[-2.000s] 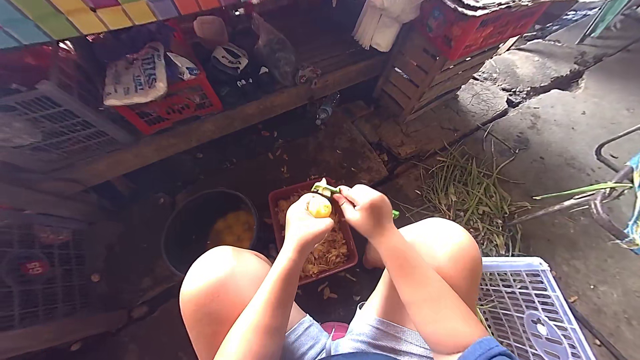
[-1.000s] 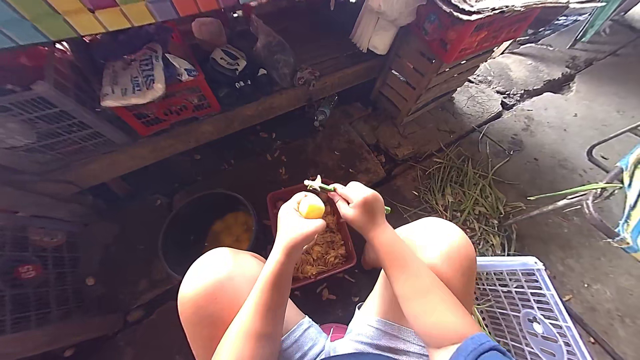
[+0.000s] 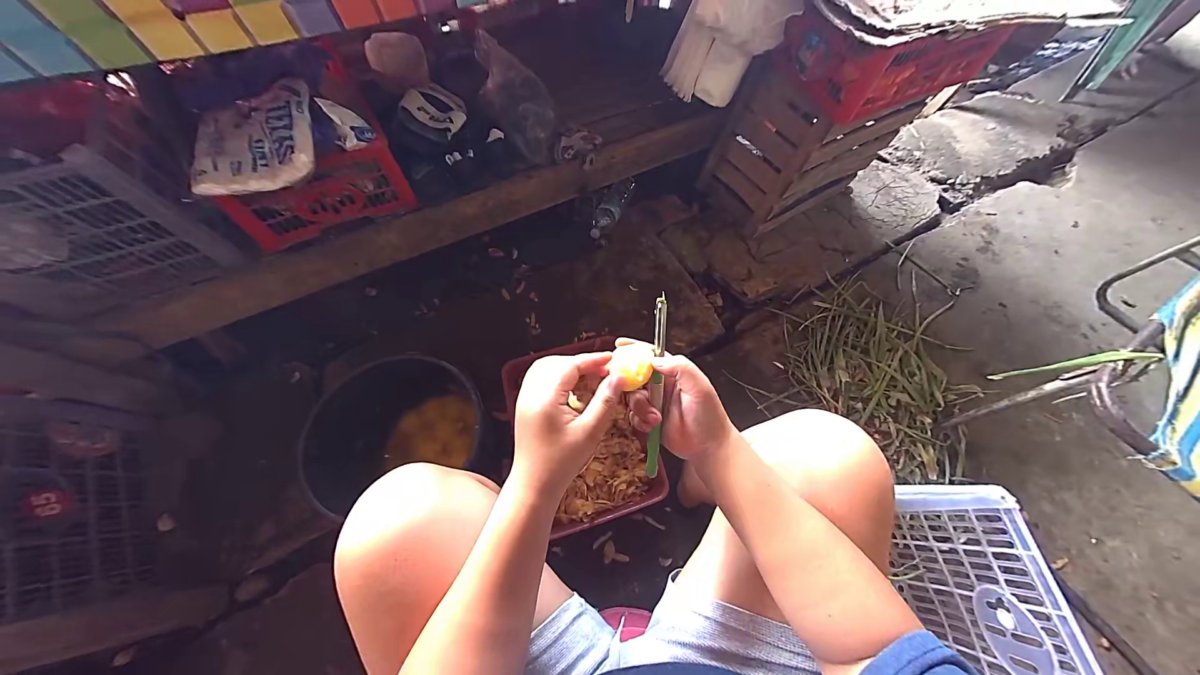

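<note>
Between the fingertips of my left hand (image 3: 567, 412) is a small peeled yellow potato or similar vegetable (image 3: 631, 367); its exact kind cannot be told. My right hand (image 3: 689, 408) grips a green-handled peeler (image 3: 660, 328), held upright with its metal end above the fingers, close beside the yellow piece. Both hands are over a red plastic basin (image 3: 614, 516) holding many brown and yellowish peelings (image 3: 609, 469). To the left, a dark round bucket (image 3: 314, 450) contains several yellow pieces (image 3: 436, 431), partly behind my left knee.
A white plastic crate (image 3: 994, 553) stands by my right knee. Green leaf scraps (image 3: 862, 375) lie on the cracked floor. Ahead is a low wooden shelf (image 3: 450, 216) with a red crate (image 3: 319, 202) and bags. A slatted wooden crate (image 3: 778, 150) stands at its right end.
The peeler has turned from lying slanted across the yellow piece to upright beside it. My left hand's grip has shifted from around the piece to the fingertips.
</note>
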